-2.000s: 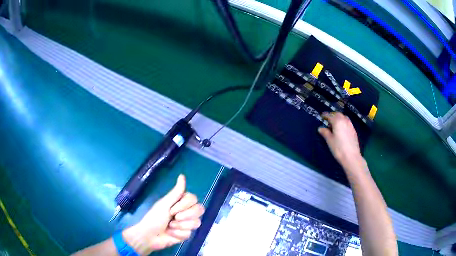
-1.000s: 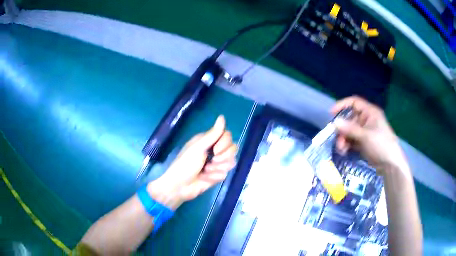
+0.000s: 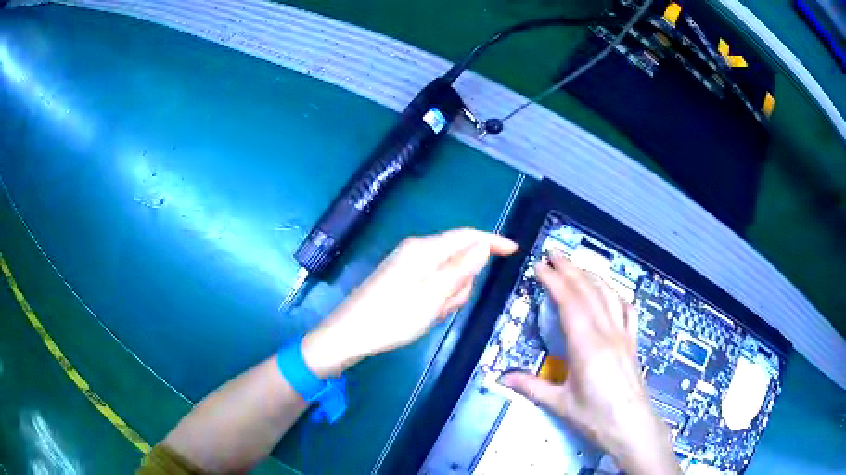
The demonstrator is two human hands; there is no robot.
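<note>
The open laptop base [image 3: 487, 431] lies on a black pad at the lower right, with a dark motherboard [image 3: 663, 348] across its upper part. My right hand [image 3: 594, 357] is over the base's left side, fingers and thumb on a small circuit board that it mostly hides; the board's orange-yellow patch [image 3: 554, 369] shows between thumb and fingers. My left hand [image 3: 417, 283], with a blue wrist strap, is just left of the base. Its index finger points at the base's edge and the other fingers are curled; whether they hold anything is hidden.
A black electric screwdriver [image 3: 376, 181] lies on the green bench [image 3: 176, 269], bit towards the lower left, its cord and a thin line running to the upper right. A black mat [image 3: 686, 153] at the upper right holds loose boards with yellow tabs. A ribbed whitish strip [image 3: 315, 42] crosses the bench.
My right hand has carried a small board from the mat to the laptop base's left side. My left hand has moved right, to the base's edge, with its index finger now extended.
</note>
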